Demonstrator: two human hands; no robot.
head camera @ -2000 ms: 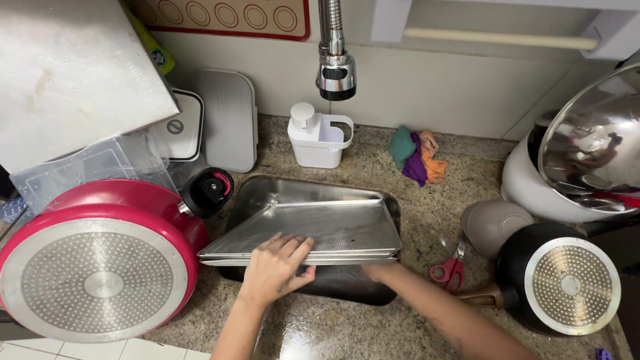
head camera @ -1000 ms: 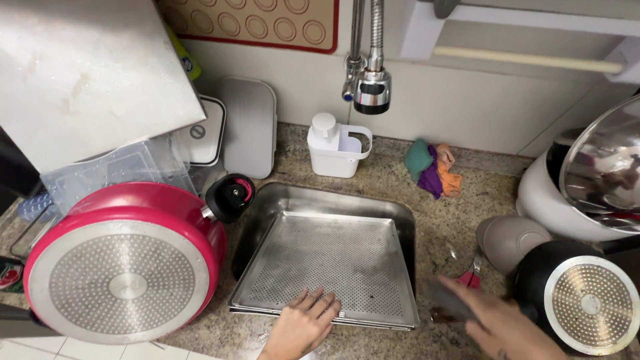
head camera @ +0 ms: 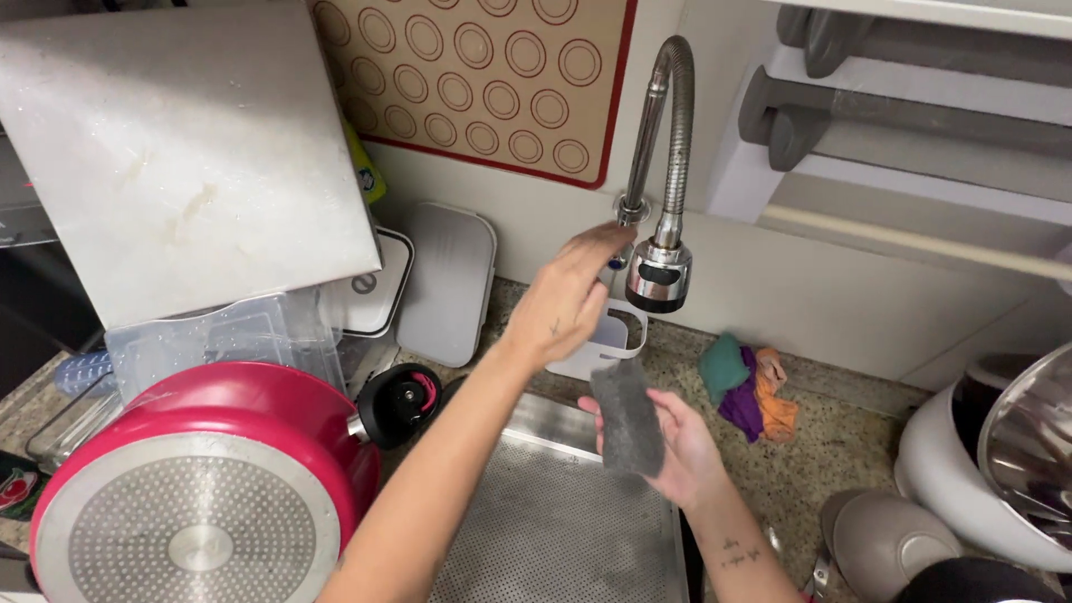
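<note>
My left hand [head camera: 569, 293] reaches up to the faucet [head camera: 662, 260], its fingertips at the valve beside the spray head; whether they grip it I cannot tell. My right hand [head camera: 682, 444] holds a dark grey scouring pad [head camera: 628, 419] above the sink, below the spray head. Under both arms a perforated metal baking tray [head camera: 553, 519] lies over the sink [head camera: 544, 419], whose far rim shows. Behind my hands stands a white soap dispenser [head camera: 641, 327], partly hidden by the left hand. No water stream is visible.
A red pan [head camera: 201, 502] stands at the left, below a large metal sheet [head camera: 193, 167] and plastic lids [head camera: 448, 285]. Coloured cloths [head camera: 741, 385] lie behind the sink. At the right are a beige bowl [head camera: 896, 544] and a white bowl [head camera: 938, 477].
My left hand has left the tray's near edge and moved up to the faucet. My right hand has brought the grey pad from the right to over the tray. The view has shifted upward.
</note>
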